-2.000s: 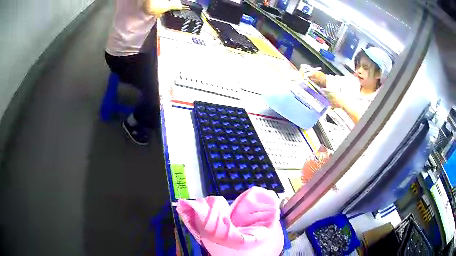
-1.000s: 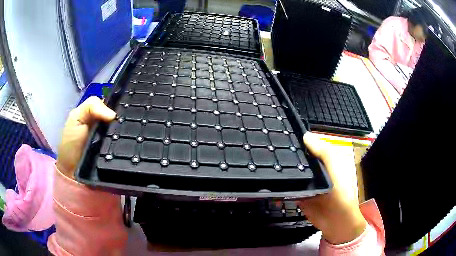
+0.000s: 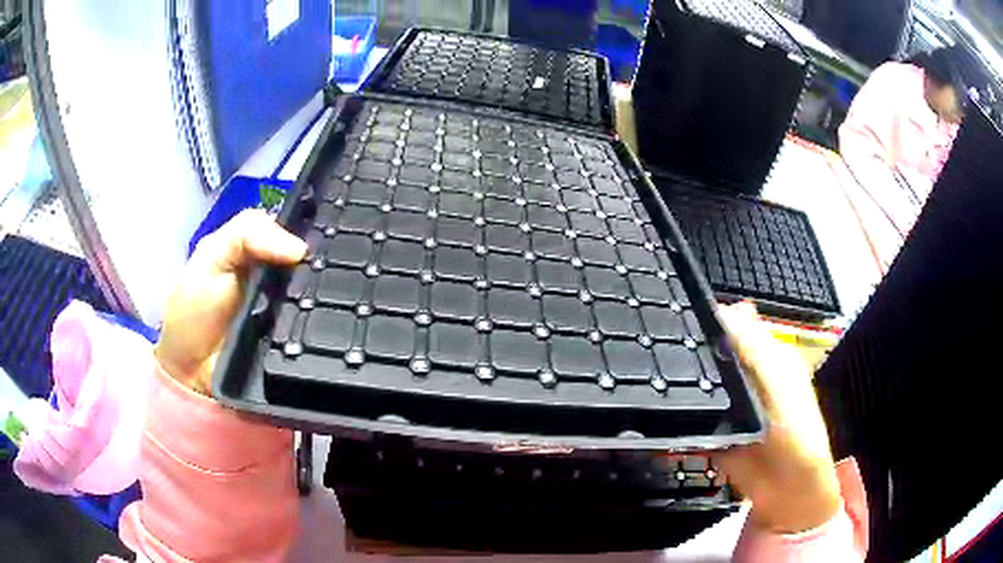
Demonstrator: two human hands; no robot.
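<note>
A black blister tray [image 3: 489, 264] is held up by both hands, its near edge above a lower stack of black trays [image 3: 528, 500]. Tiny silvery metal parts [image 3: 484, 326] sit at the crossings of its grid. My left hand [image 3: 226, 291] grips the tray's left rim, with the thumb on top. My right hand [image 3: 781, 412] grips the right rim near its front corner. The fingers under the tray are hidden.
Another filled tray [image 3: 495, 72] lies behind. A tall black tray stack [image 3: 709, 94] and a flat side tray [image 3: 759, 247] stand right. A black stack [image 3: 935, 330] rises at the right edge. A pink cap [image 3: 94, 407] is at left. A person in pink [image 3: 902, 121] is back right.
My view has turned from the bench aisle to the trays. Since one second ago, the held tray and both hands appear slightly further right and lower in the picture, with the grip unchanged.
</note>
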